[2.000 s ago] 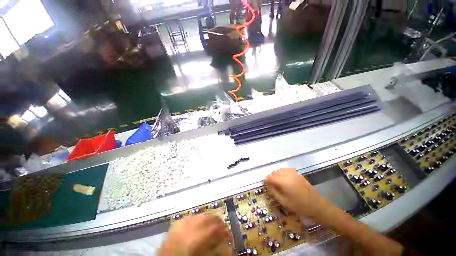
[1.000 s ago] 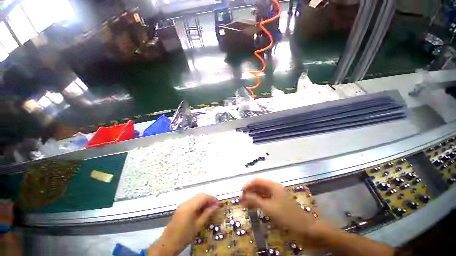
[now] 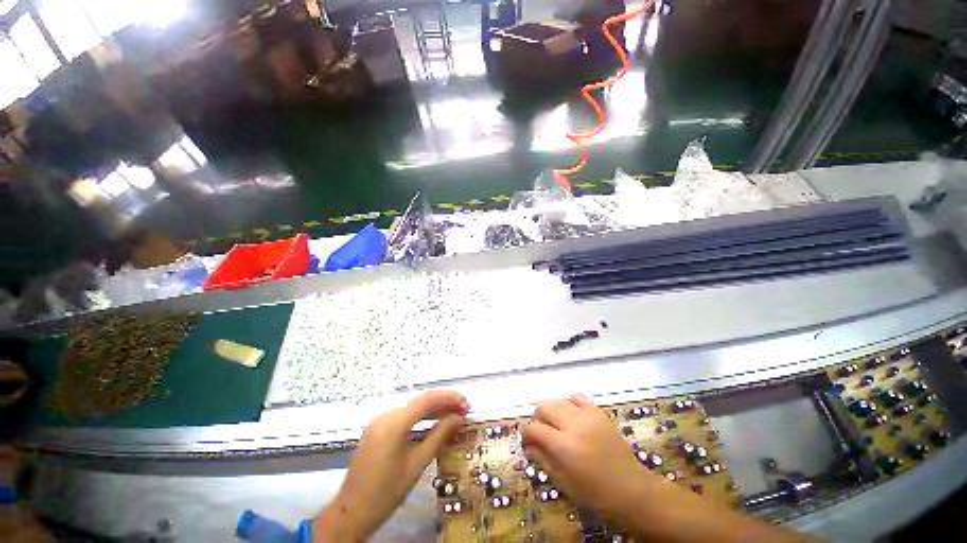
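Note:
A tan-yellow circuit board dotted with capacitors lies on the conveyor in front of me; a second board adjoins on its right. My left hand is at the first board's left rear corner, thumb and forefinger nearly together at a tiny pale spot; whether they hold a part is too small to tell. A blue strap is at its wrist. My right hand is over the boards, fingers curled down; its fingertips are partly hidden, and I cannot tell whether they hold anything.
Behind the conveyor rail lie a pile of white pieces, small black parts and long dark tubes. At left, a brown heap and pale tag lie on a green mat. Red and blue bins stand behind.
The view has shifted, and the bench appears further right. The hands were apart over the boards, then came closer together; the left hand has moved to the board's rear left corner.

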